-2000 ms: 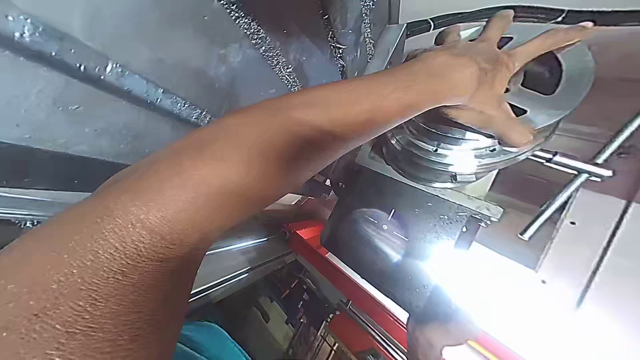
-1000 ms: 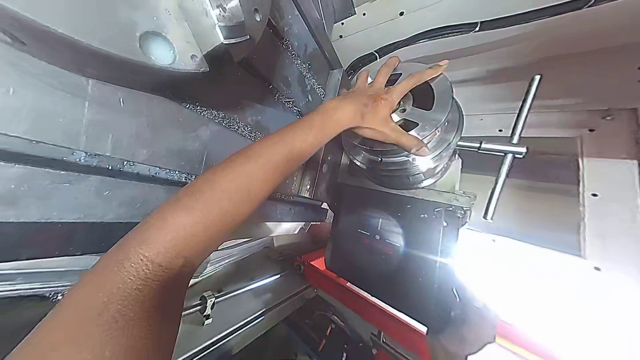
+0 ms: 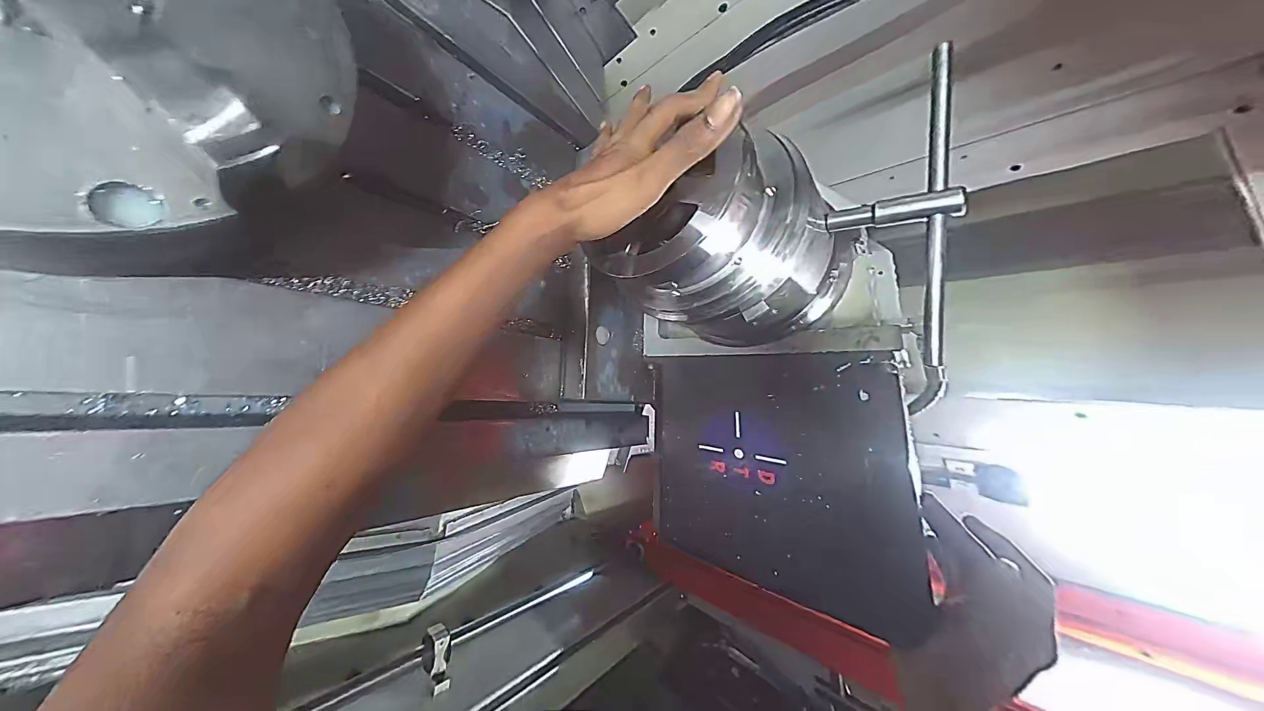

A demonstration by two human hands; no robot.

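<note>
My left hand [image 3: 647, 163] lies across the end face of a ribbed, shiny round metal part [image 3: 741, 237], possibly a chuck, with its palm down and fingers reaching over the rim. A T-handled key [image 3: 894, 209] with a long steel cross bar meets the round part's right side. Under the part is a dark block [image 3: 790, 513] with a flat face, on which a lit cross mark and red letters show. My right hand [image 3: 978, 617], dim against the glare, is at the block's lower right edge; whether it grips the edge cannot be told.
A large metal disc or housing [image 3: 168, 109] fills the upper left. Metal chips [image 3: 336, 288] lie along the dark ledges. A red rail [image 3: 760, 592] runs below the block, and a steel rod with a clip [image 3: 437, 652] is at the bottom. Strong glare covers the right side.
The view has shifted and turned. My left hand stays on the round part, but its fingers, widely spread before, are now closer together and seen from the side.
</note>
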